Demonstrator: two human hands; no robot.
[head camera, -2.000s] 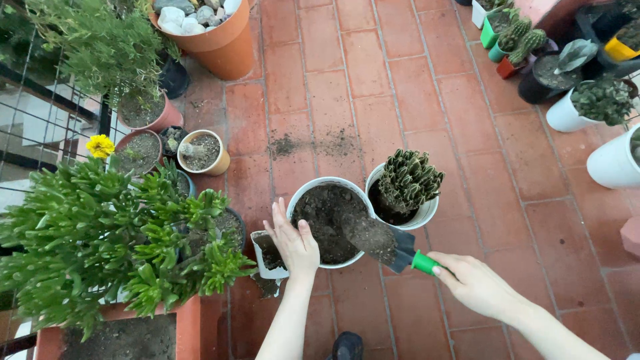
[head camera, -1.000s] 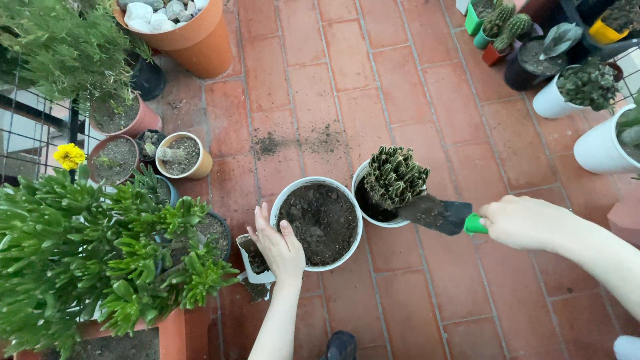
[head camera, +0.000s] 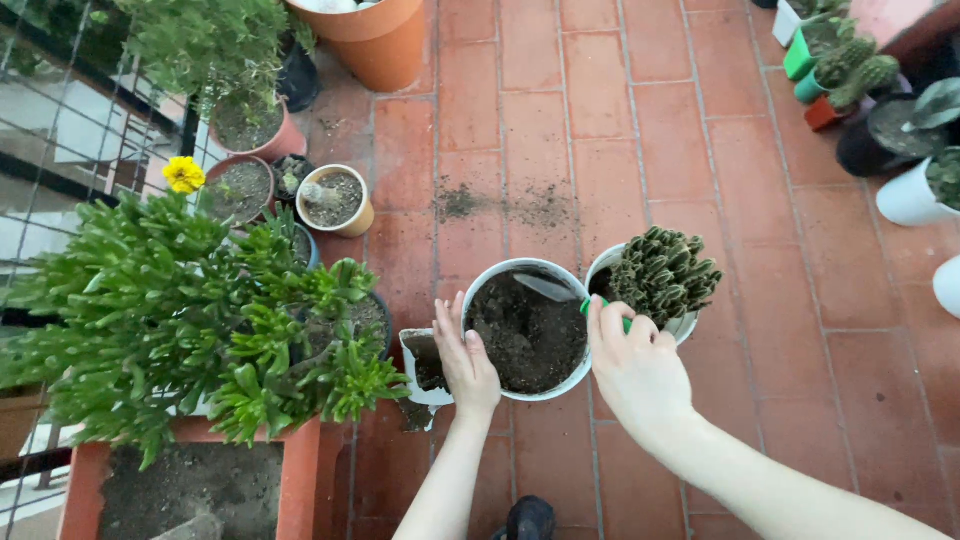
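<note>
A round white pot (head camera: 525, 394) full of dark soil (head camera: 525, 330) stands on the floor. My left hand (head camera: 466, 360) rests flat against its left side, fingers extended, holding nothing. My right hand (head camera: 637, 364) grips the green handle of a hand trowel (head camera: 544, 287), whose blade lies over the soil near the pot's upper right rim. Just right of that pot is a second white pot (head camera: 684, 327) with a clustered cactus (head camera: 664, 276), partly behind my right hand. To the left of my left hand, a broken white container (head camera: 420, 367) with dark soil lies on the floor.
A leafy succulent (head camera: 172, 300) and a rectangular terracotta planter (head camera: 300, 480) are at left by a wire railing. Small pots, including a cream one (head camera: 358, 217), stand above them. More potted plants (head camera: 855, 75) line the right. Loose soil (head camera: 510, 204) lies on the tiles. A shoe (head camera: 530, 519) shows below.
My right hand has moved left with the trowel, from beside the cactus to the soil-filled pot. My left hand remains at that pot's left side.
</note>
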